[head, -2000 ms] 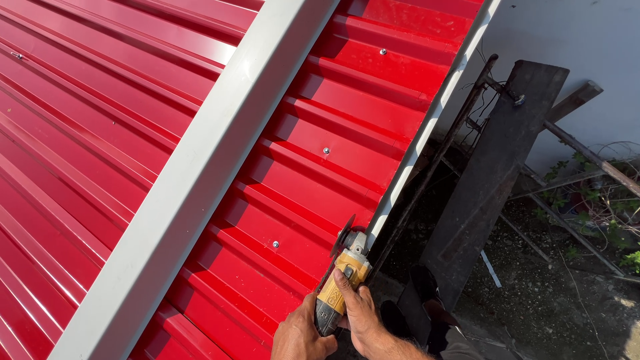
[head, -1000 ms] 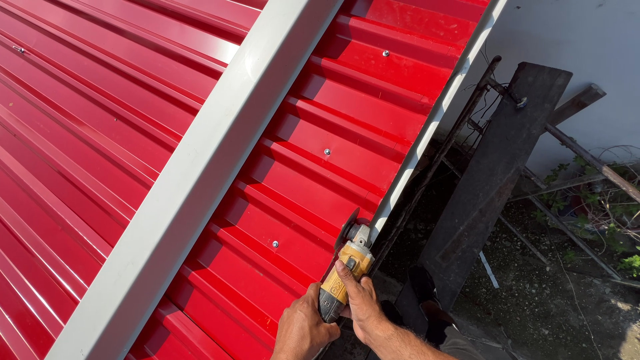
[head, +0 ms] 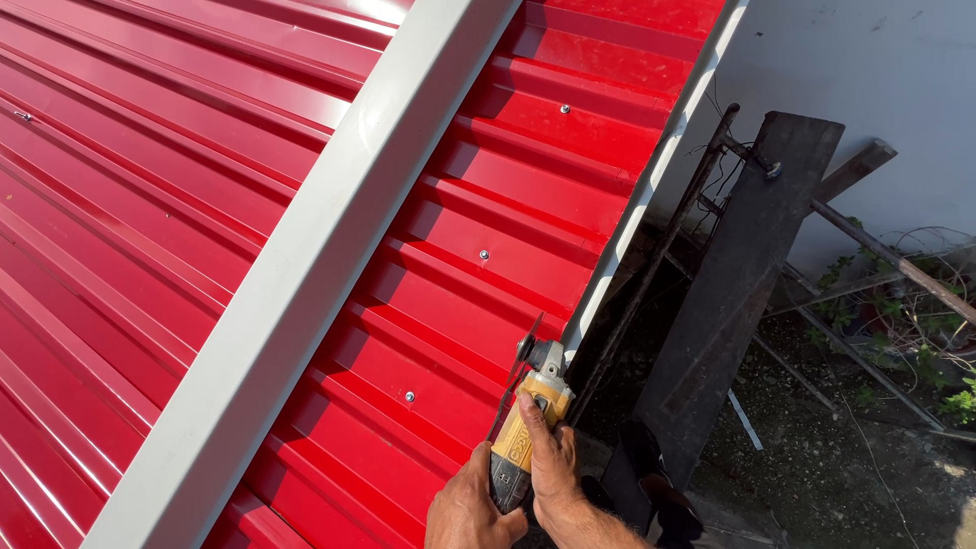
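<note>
A yellow and black angle grinder (head: 526, 427) lies between my two hands at the bottom middle, its thin disc (head: 528, 347) standing edge-on over the red corrugated metal roofing (head: 450, 297). My left hand (head: 473, 503) is wrapped around the black rear of the body. My right hand (head: 555, 465) grips the yellow body from the right, thumb on top. The grinder's metal head is beside the pale metal edge strip (head: 637, 206) of the roof. Whether the disc touches the sheet or spins, I cannot tell.
A grey-white metal beam (head: 305, 259) crosses the roofing diagonally. Screws (head: 484, 255) dot the red sheet. Below the roof's right edge are a dark plank (head: 747, 282), rusty scaffold pipes (head: 892, 259), a pale wall (head: 877, 69) and plants (head: 915, 328). A dark shoe (head: 644, 450) shows near the plank.
Both hands stay on the grinder near the roof's edge. Nothing has been taken hold of or let go.
</note>
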